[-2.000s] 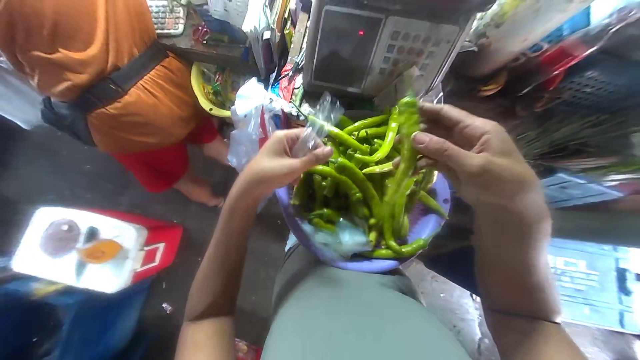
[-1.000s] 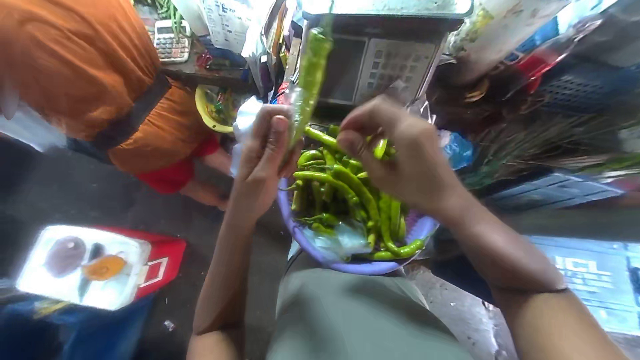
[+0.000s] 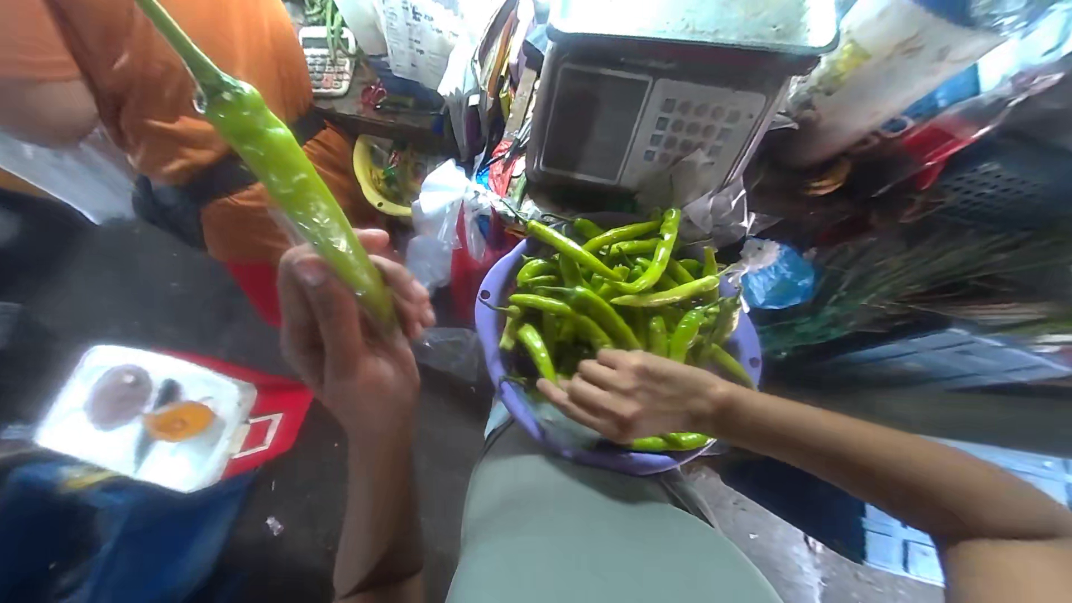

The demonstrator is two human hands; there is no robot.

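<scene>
A long green chili pepper [image 3: 293,184] stands stem up in my left hand [image 3: 347,335], which is raised to the left of a purple plastic basin [image 3: 523,423]. Clear film seems to cover part of this pepper. The basin rests by my lap and is heaped with green chili peppers [image 3: 603,310]. My right hand [image 3: 624,394] reaches into the near side of the basin, fingers curled down among the peppers and beside a piece of clear plastic; whether it grips anything is hidden.
A digital scale [image 3: 653,109] stands just beyond the basin. White plastic bags [image 3: 452,209] hang left of it, and a blue plastic bag [image 3: 779,276] lies at the right. A person in an orange shirt [image 3: 226,100] is at the left, above a red box with a white lid [image 3: 92,419].
My left hand has moved left, away from the basin, with the pepper held up. My right hand has lowered into the basin from above it.
</scene>
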